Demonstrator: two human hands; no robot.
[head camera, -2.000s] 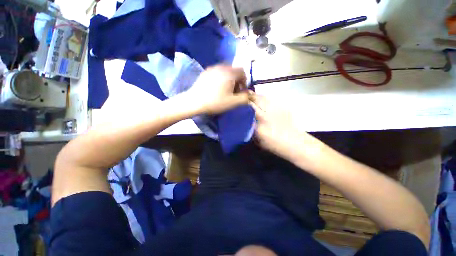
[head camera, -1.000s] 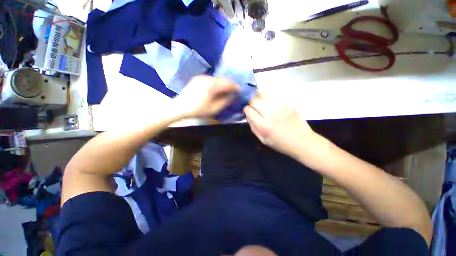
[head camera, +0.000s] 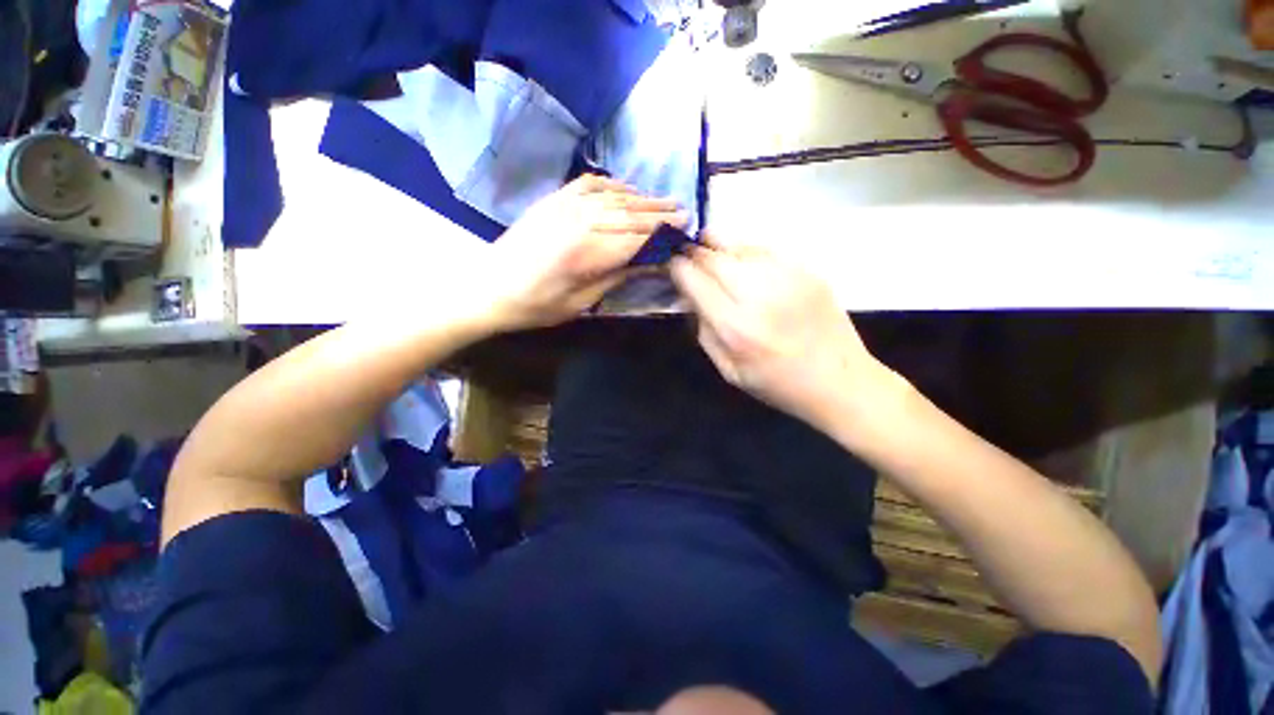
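The navy and pale blue garment piece (head camera: 524, 147) lies heaped on the white table, left of and below the machine's needle area. Its near end reaches the table's front edge. My left hand (head camera: 580, 252) lies on this end and grips its navy fold (head camera: 661, 246). My right hand (head camera: 762, 314) pinches the same fold from the right, fingertips close to my left fingers. The fingertips partly hide the fold. The needle is not clearly visible in the glare at the top.
Red-handled scissors (head camera: 1017, 115) lie right, with a dark slim stick (head camera: 943, 14) above them. A long thin dark strip (head camera: 838, 151) runs under the handles. Another machine (head camera: 77, 203) stands left. Fabric pieces (head camera: 405, 489) hang below the table at left.
The view has shifted, so the table sits higher in the picture. My hands have come closer together on the navy fold, and the pale side of the cloth now lies flatter above them.
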